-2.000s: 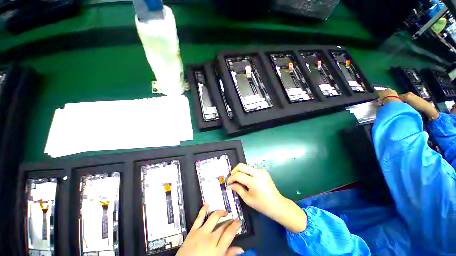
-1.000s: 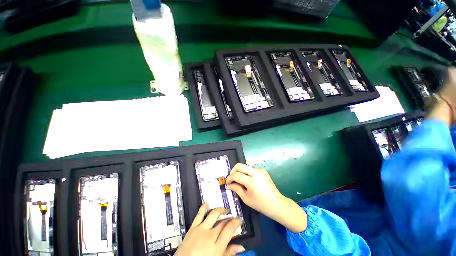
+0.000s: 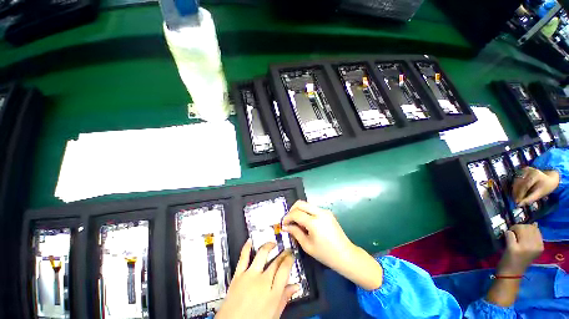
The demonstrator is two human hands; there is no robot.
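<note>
A black foam tray (image 3: 163, 215) lies in front of me with display assemblies in its pockets. My left hand (image 3: 261, 283) rests palm down, fingers apart, on the lower part of the rightmost display assembly (image 3: 265, 212). My right hand (image 3: 318, 237) comes from the right, thumb and forefinger together at the orange flex cable end (image 3: 277, 230) near the pocket's right side. The fingertips hide whether they grip the flex or a small piece. The other assemblies (image 3: 201, 274) lie flat with orange tabs showing.
White sheets (image 3: 146, 159) lie beyond the tray, beside a wrapped post (image 3: 199, 68). Stacked foam trays (image 3: 368, 132) with assemblies stand at the back centre. At right, a neighbour's hands (image 3: 531, 185) are over another tray (image 3: 471, 215), with white sheets (image 3: 477, 131) behind it.
My left hand has shifted slightly up on the assembly; my right hand stays almost in place. The neighbour's arms have moved back and down, and both hands are now at their tray.
</note>
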